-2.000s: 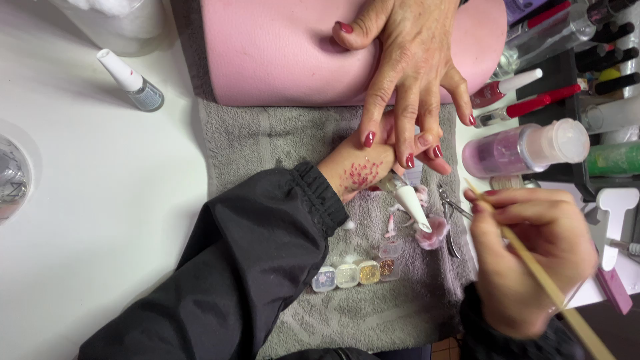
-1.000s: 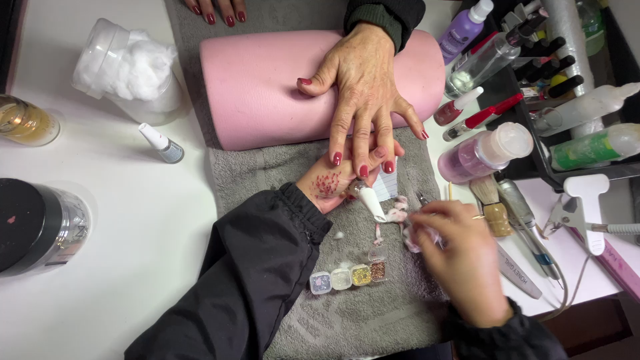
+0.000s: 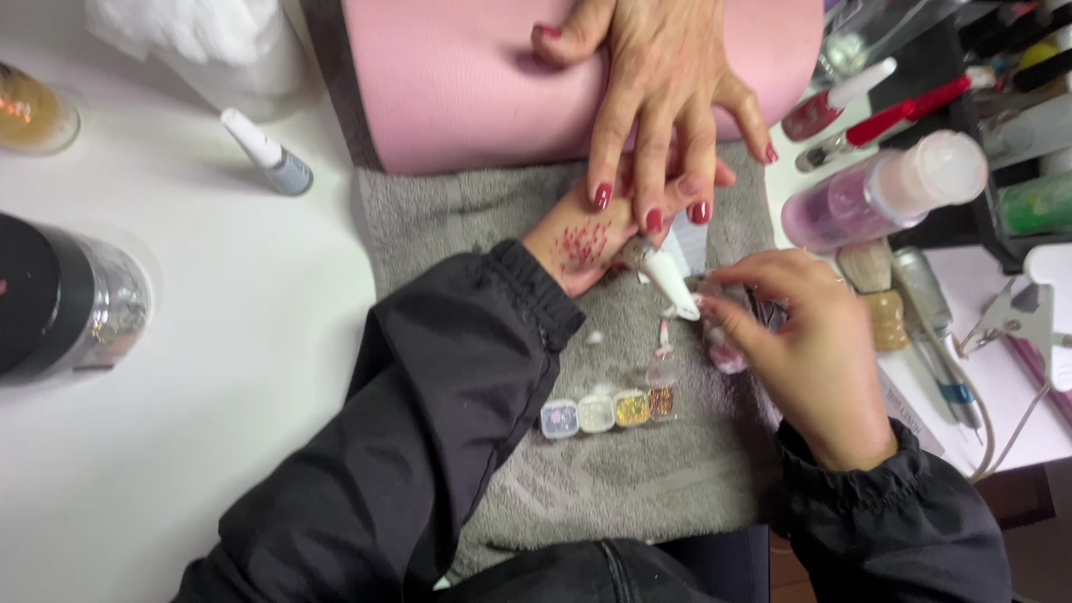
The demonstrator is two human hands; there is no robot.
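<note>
My left hand [image 3: 586, 239], red specks on its back, is under the fingers of another person's hand [image 3: 666, 100] with dark red nails. It holds a small bottle with a white cap [image 3: 668, 280], cap pointing down and right. My right hand [image 3: 808, 343] is bent over pink-stained cotton [image 3: 727, 350], its thumb and fingertips close together beside the bottle's cap; whether they grip anything is unclear. Below, a row of small glitter pots [image 3: 596, 414] lies on the grey towel [image 3: 620, 494], with a small clear container with a pink applicator [image 3: 663, 356] just above.
A pink cushioned armrest [image 3: 469, 84] spans the top. Left are a grey polish bottle [image 3: 289, 172], a cotton jar [image 3: 243, 67] and a black-lidded jar [image 3: 50, 301]. Right are a purple liquid bottle [image 3: 846, 201], a brush [image 3: 875, 289], an electric nail file [image 3: 925, 293] and a lamp clamp [image 3: 1017, 318].
Two seconds ago my right hand held a thin wooden stick; now no stick shows in it. That hand has moved in to the cotton. The other person's hand remains over my left hand.
</note>
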